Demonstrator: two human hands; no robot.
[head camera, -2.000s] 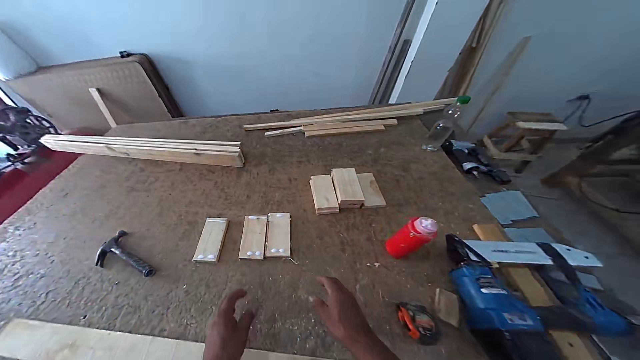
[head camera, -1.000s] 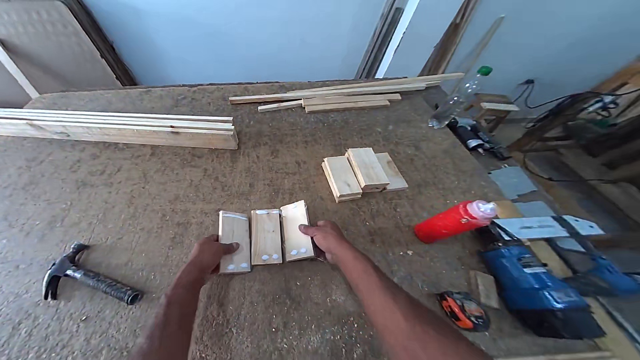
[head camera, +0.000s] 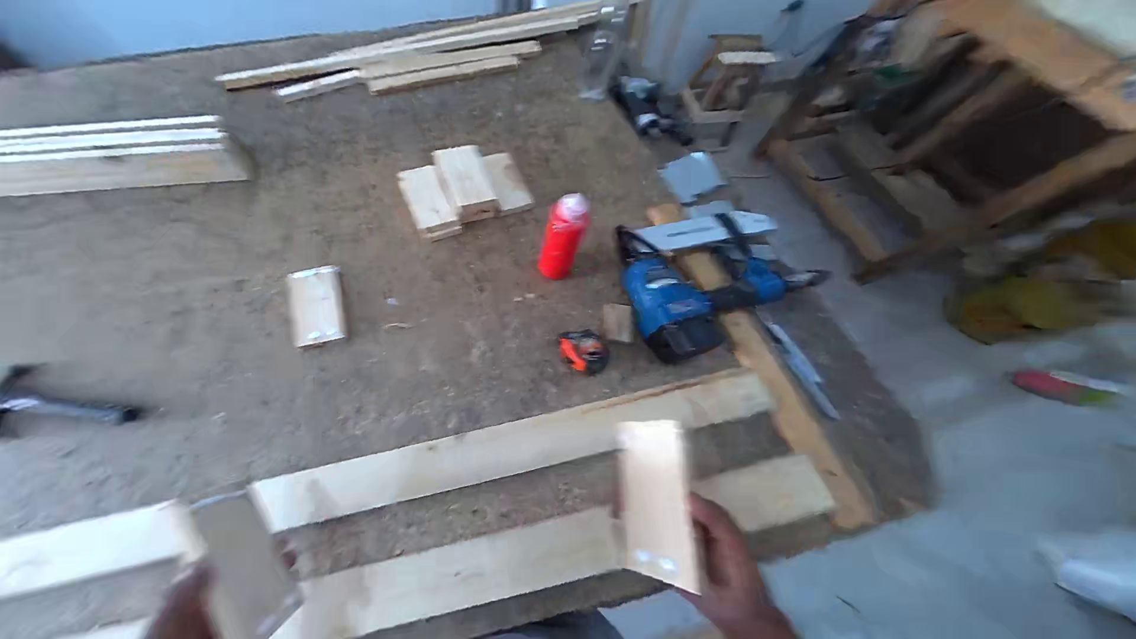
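My left hand (head camera: 185, 605) grips a short wooden block (head camera: 238, 555) with white glue along its ends, above the near boards at the lower left. Another short block (head camera: 659, 506), with white glue dabs at its lower end, is in my right hand (head camera: 732, 568). Two long pale boards, the farther (head camera: 497, 448) and the nearer (head camera: 479, 568), lie beneath the hands along the table's near side. A third glued block (head camera: 317, 306) rests alone on the table. Behind it are several stacked short blocks (head camera: 466, 182) and a red bottle (head camera: 563, 238).
A hammer (head camera: 67, 406) lies at the left, an orange tape measure (head camera: 583, 352) near a small wood offcut (head camera: 619, 322). A blue power tool (head camera: 670, 306) and a handsaw (head camera: 710, 231) lie at the right edge. Long wood strips (head camera: 444, 67) are at the back.
My hands have lifted two of the three glued blocks from the table and carried them toward the near boards; one block stays behind. The view has swung right and down.
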